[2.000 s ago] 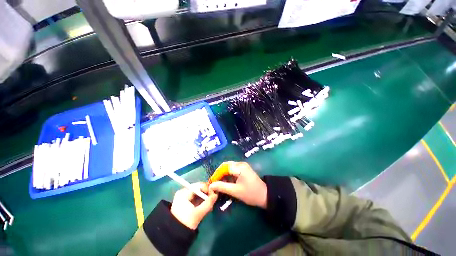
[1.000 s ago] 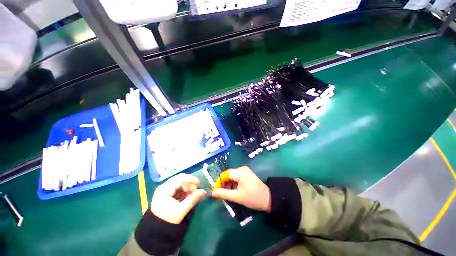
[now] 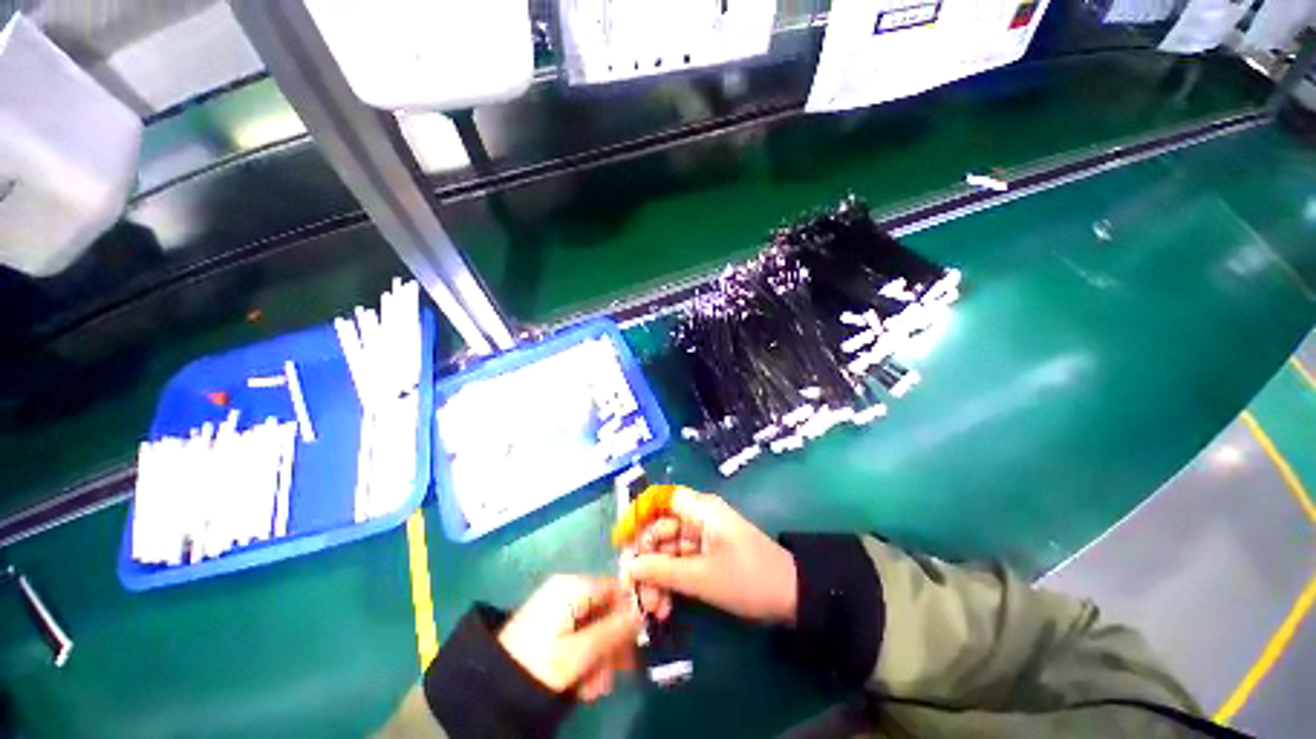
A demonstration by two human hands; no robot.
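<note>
My right hand (image 3: 710,560) is closed around an orange-yellow item (image 3: 645,514), mostly hidden in the fist, and a small bunch of black wires (image 3: 667,635). A white connector housing (image 3: 671,671) hangs at the bunch's lower end. A narrow white strip (image 3: 626,492) sticks up beyond my right fingers along the bunch. My left hand (image 3: 577,632) is blurred, with its fingertips at the bunch just below my right fingers; whether it grips anything cannot be told.
The left blue tray (image 3: 325,469) holds long white strips and a tiny red piece. The right blue tray (image 3: 660,419) holds small white pieces. A wire pile (image 3: 787,339) lies behind my right hand, white ends toward me. A slanted metal post (image 3: 419,238) stands behind the trays.
The white strip was in my left hand first, then stood along the wire bunch at my right hand. My left hand drew away empty-looking, then came back to the bunch.
</note>
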